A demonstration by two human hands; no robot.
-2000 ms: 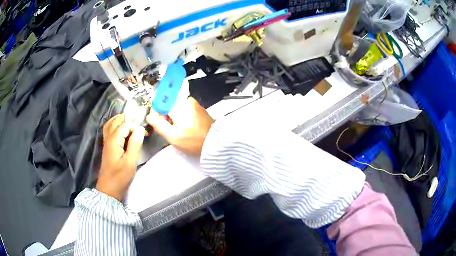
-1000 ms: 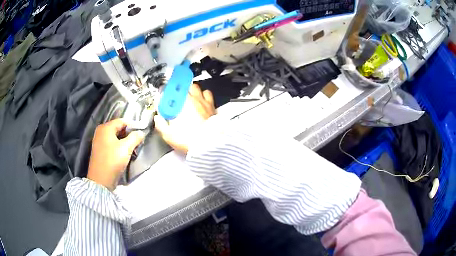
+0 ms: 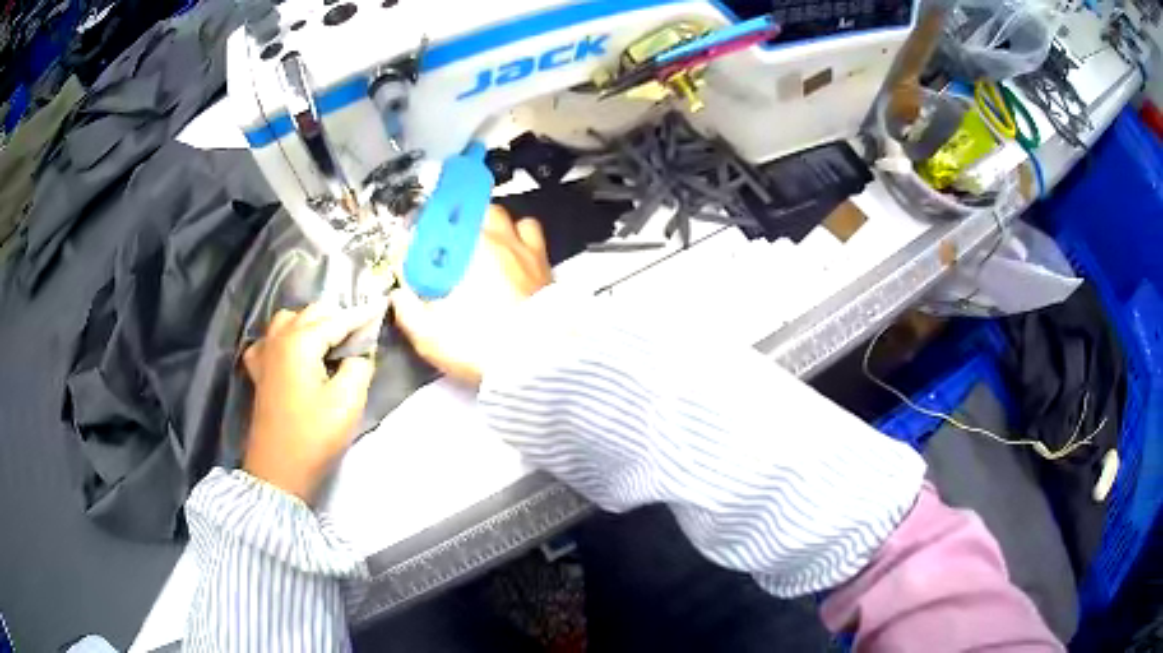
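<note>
The dark grey garment piece lies left of and under the needle area of the white sewing machine. My left hand pinches the cloth edge just in front of the presser foot and needle. My right hand lies on the cloth just right of the needle, partly behind the bright blue guard; its fingers rest flat or slightly curled, and whether they grip the cloth is hidden. The spot under the needle is glaring and blurred.
Behind my right hand are a loose pile of dark strips and black labels. Thin pink and teal tools rest on the machine. A ruler strip edges the table. A clear plastic bag and blue crates are at the right.
My left hand has moved slightly right and its fingers have closed in towards the needle, over the cloth edge. My right hand first shifted behind the blue guard and has since stayed nearly still.
</note>
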